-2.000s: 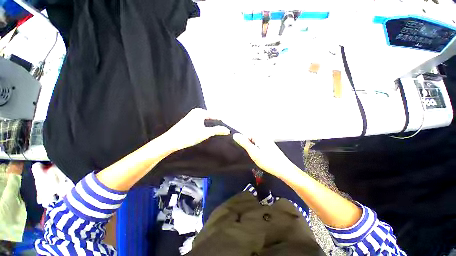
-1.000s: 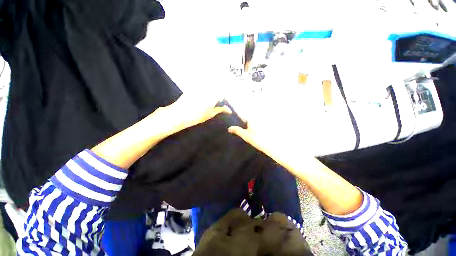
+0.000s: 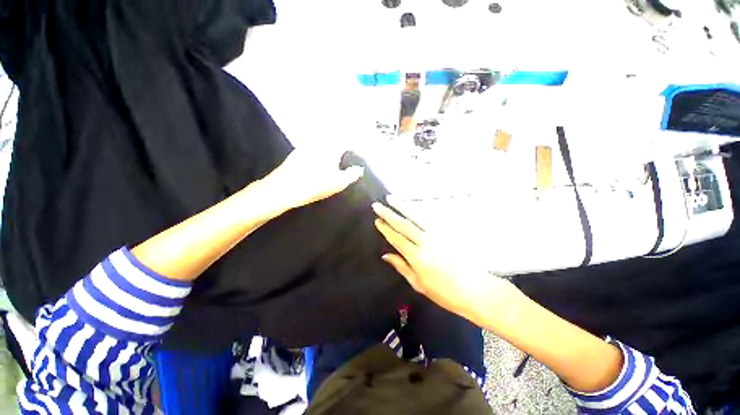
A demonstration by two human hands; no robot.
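Observation:
The large black garment (image 3: 138,154) is heaped on the left and hangs over the table's front edge toward my lap. My left hand (image 3: 320,174) pinches its narrow folded end (image 3: 369,183) between thumb and fingers, in front of the needle area. My right hand (image 3: 422,258) lies over the cloth just right of that end, fingers extended and apart; its fingertips are at the edge, and I see no pinch. The presser foot and needle area (image 3: 425,134) of the white sewing machine is beyond my hands, with no cloth under it that I can see.
The machine bed (image 3: 487,211) carries tan pieces (image 3: 544,167) and two black bands (image 3: 575,194). A control panel (image 3: 704,109) is at the right. More black cloth (image 3: 649,312) hangs below the bed at right. A blue bin (image 3: 193,384) with scraps (image 3: 272,371) is below.
The black garment has come left and toward me over my lap. My right hand's fingers have spread. The view has shifted, so the machine sits slightly lower in view than a second ago.

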